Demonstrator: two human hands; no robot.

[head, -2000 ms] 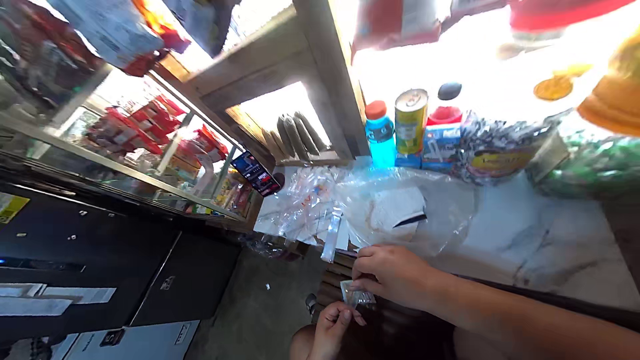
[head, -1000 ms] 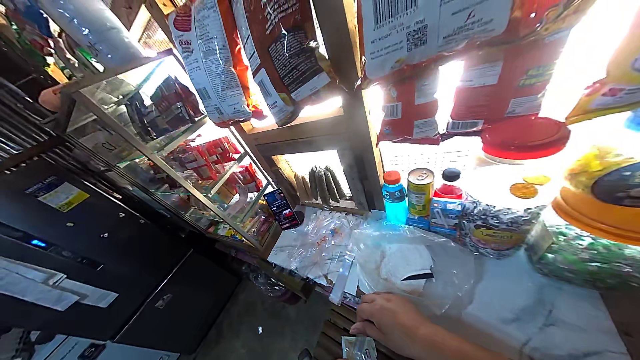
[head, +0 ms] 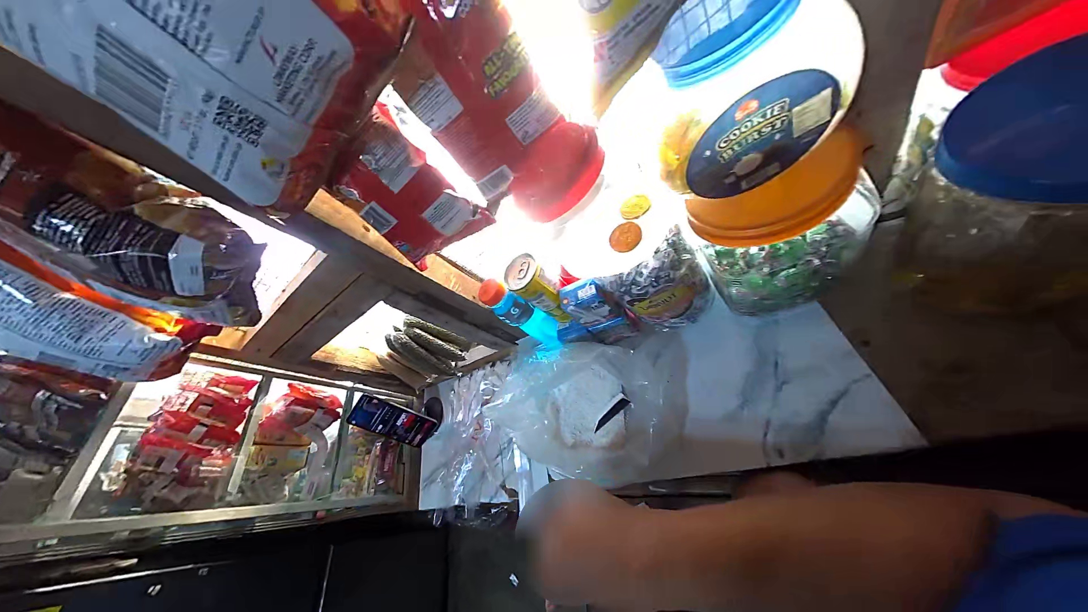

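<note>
My right hand (head: 582, 540) is blurred by motion at the bottom centre, its forearm coming in from the right with a blue sleeve. Its fingers cannot be made out, and a pale blurred patch lies at its upper left edge. Just beyond it, a clear plastic bag (head: 654, 399) lies on the marble-patterned counter (head: 756, 399), with a white packet (head: 586, 408) bearing a dark strip in or on it. Crumpled clear plastic wrappers (head: 476, 425) lie to the left. My left hand is not in view.
Behind the bag stand a blue drink bottle (head: 520, 313), a yellow can (head: 535, 285), small blue boxes (head: 591, 306) and a jar of green-wrapped sweets (head: 782, 268). A phone (head: 391, 420) leans at the left. Snack packs (head: 170, 85) hang overhead; a glass-fronted cabinet (head: 229, 514) stands at far left.
My left hand and the small clear packet, seen two seconds ago, are out of view. My right hand has left its place by the counter edge and is blurred. The view has swung and tilted strongly.
</note>
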